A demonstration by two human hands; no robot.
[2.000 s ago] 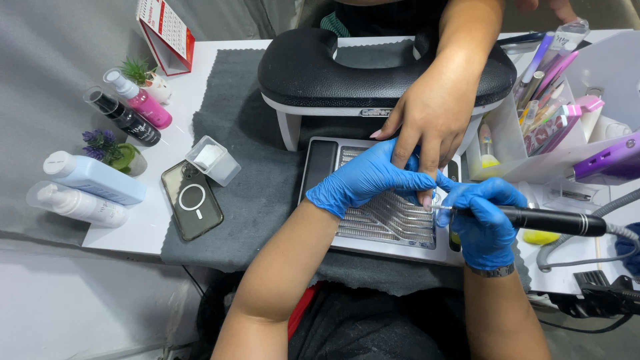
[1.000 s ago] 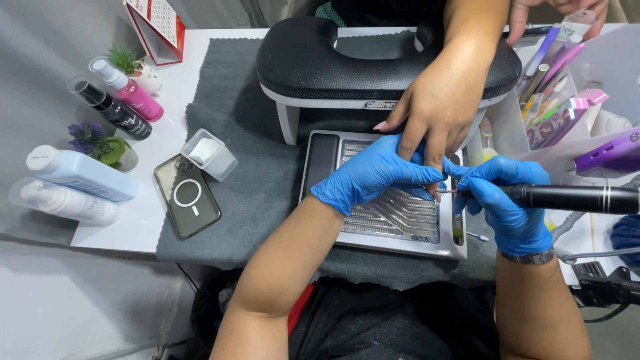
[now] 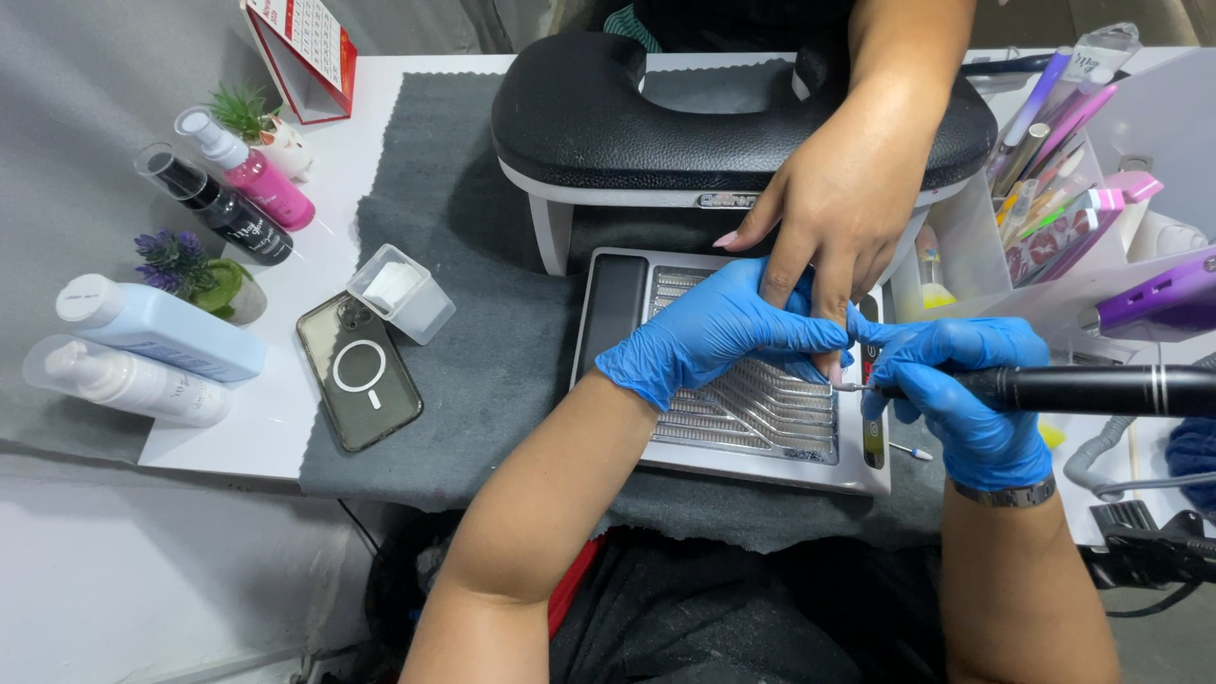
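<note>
My left hand (image 3: 727,328), in a blue glove, grips a finger of another person's hand (image 3: 850,190), which reaches in over a black padded armrest (image 3: 665,142). In my gloved right hand (image 3: 959,389) is a black electric nail drill (image 3: 1102,389), held like a pen and pointing left. Its metal bit (image 3: 848,387) is at the tip of the held finger; whether it touches the nail cannot be told. Below both hands lies a nail dust collector (image 3: 741,427) with a metal grille. A loose drill bit (image 3: 914,452) lies just right of it.
A phone (image 3: 361,380) and a clear plastic container (image 3: 418,304) lie left on the grey mat (image 3: 456,408). Bottles (image 3: 161,328), small potted plants (image 3: 233,290) and a desk calendar (image 3: 309,66) line the left side. At right stand an organizer (image 3: 959,247) with nail tools and a purple device (image 3: 1154,304).
Since two seconds ago my right hand and the drill have shifted slightly right, and the drill has turned closer to level. My left hand keeps its hold. The other person's second hand has left the view.
</note>
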